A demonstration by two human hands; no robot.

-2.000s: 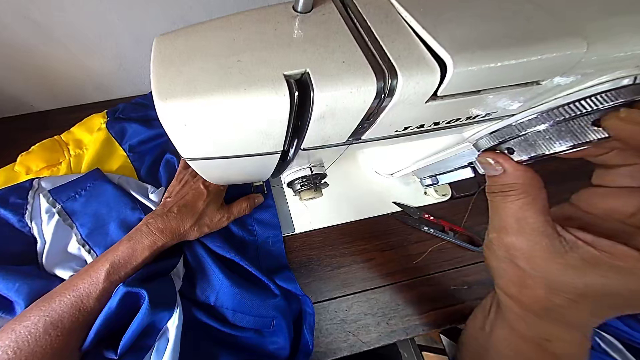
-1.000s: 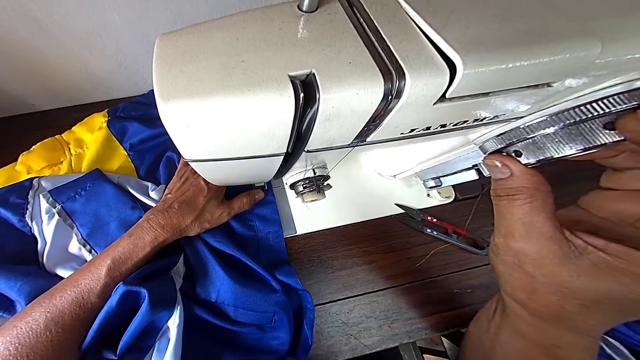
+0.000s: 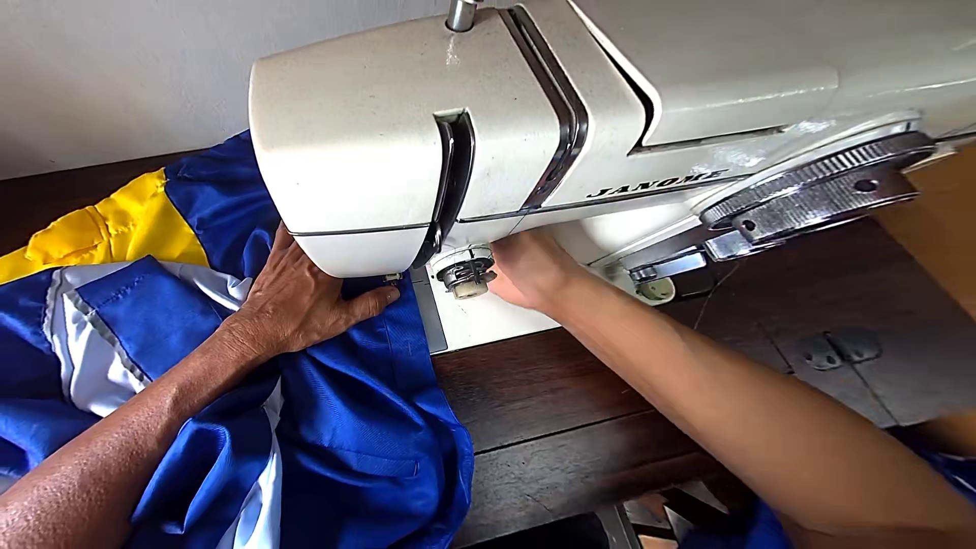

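A blue, white and yellow satiny garment [image 3: 358, 427] lies at the left, its upper edge running under the head of a white Janome sewing machine [image 3: 351, 152]. My left hand [image 3: 297, 301] lies flat on this cloth beside the needle area, thumb stretched out to the right, fingertips partly hidden by the machine head. Behind the tension dial [image 3: 467, 274], my right hand [image 3: 526, 271] reaches in under the machine's arm. Its fingers are hidden, so whether it holds anything cannot be seen. The white machine bed [image 3: 496, 329] shows below the dial.
A toothed metal stitch dial with a lever [image 3: 831, 202] is on the machine's right side. The dark wooden table [image 3: 564, 442] has a metal hinge [image 3: 842, 349] set in it at the right. More blue cloth [image 3: 751, 530] shows at the bottom right edge.
My right hand has left the lever at the right and moved left, in under the machine's arm. The red-handled thread snips seen on the table before are out of sight. My left hand has stayed put.
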